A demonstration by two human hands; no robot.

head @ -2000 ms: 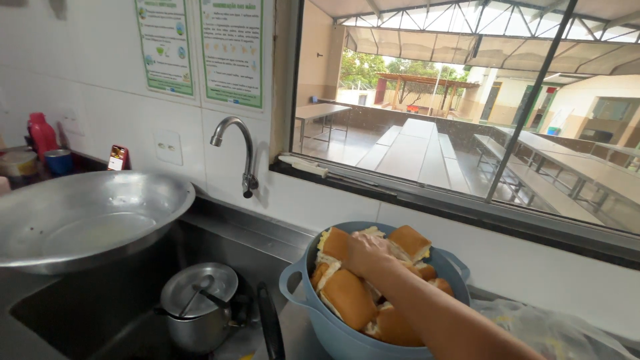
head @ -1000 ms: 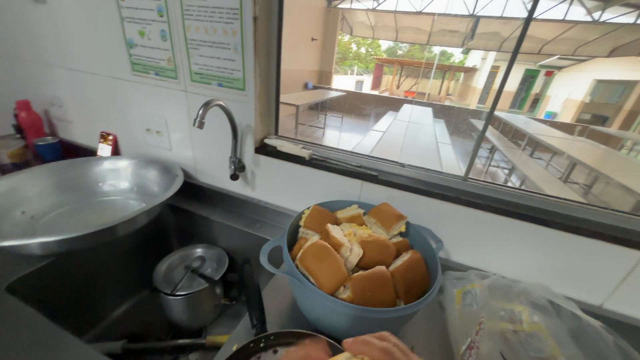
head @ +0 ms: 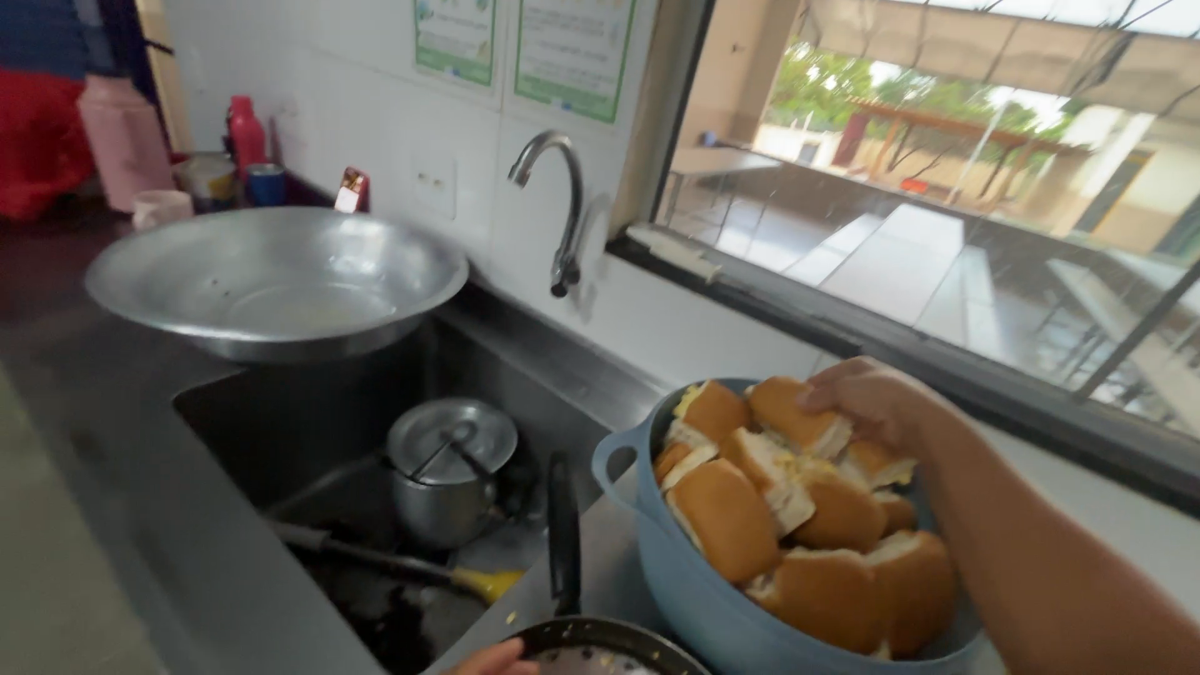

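Note:
A blue two-handled pot [head: 656, 553] is heaped with filled bread rolls [head: 722, 516], some with a yellowish filling showing. My right hand [head: 867, 398] reaches over its far rim, fingers on a bread roll [head: 792, 408] at the back of the heap. At the bottom edge, my left hand [head: 492, 659] shows only its fingertips, at the rim of a dark frying pan [head: 609, 647]. Whether those fingers grip the rim cannot be told. The pan's black handle [head: 562, 534] points toward the sink, and yellow bits lie in the pan.
A wide aluminium basin [head: 281, 281] rests over the far end of the steel sink [head: 309, 403]. Inside the sink are a lidded pot [head: 450, 469] and a yellow-ended utensil [head: 412, 562]. A faucet [head: 567, 206] rises beside the window ledge [head: 797, 309]. A phone [head: 352, 190] leans on the wall.
My right hand was on the rolls, then both hands were low at the frying pan; now the right is back on a roll at the far side. The view has turned left.

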